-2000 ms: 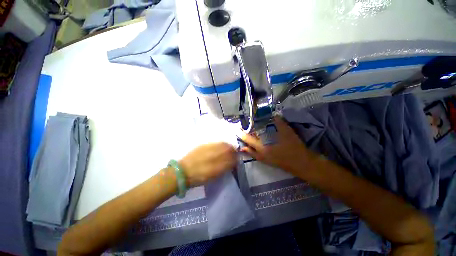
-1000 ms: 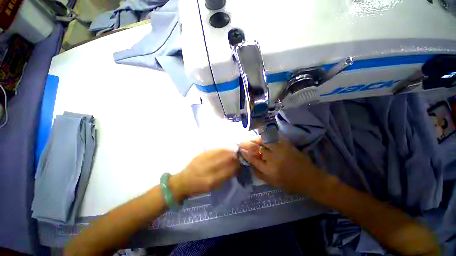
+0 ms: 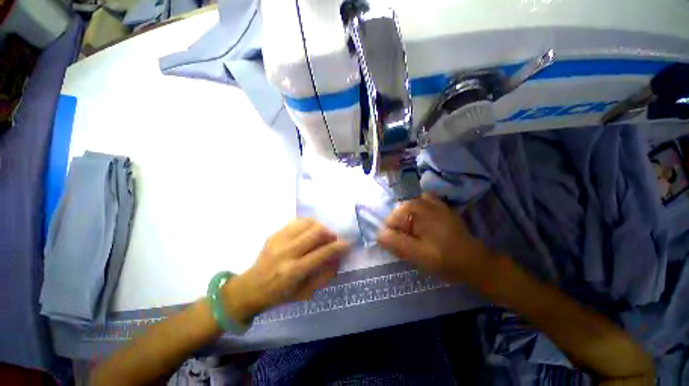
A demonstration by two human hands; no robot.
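Observation:
A small cut piece of pale grey-blue cloth lies under the needle area, washed out by the lamp. My right hand pinches its folded edge just in front of the presser foot. My left hand, with a green bangle at the wrist, rests on its near left edge, fingertips on the cloth; whether it grips is unclear. The needle is hidden in glare. The garment body lies bunched right of the needle. The white sewing machine stands over the work.
A stack of cut pieces lies at the table's left. Loose grey-blue pieces lie behind the machine head. A ruler runs along the front edge. More cloth hangs at lower right. A blue strip edges the left side.
My left hand has moved left and down from my right hand. The cloth strip that hung over the front edge is now up on the table by the needle. The whole view has shifted slightly.

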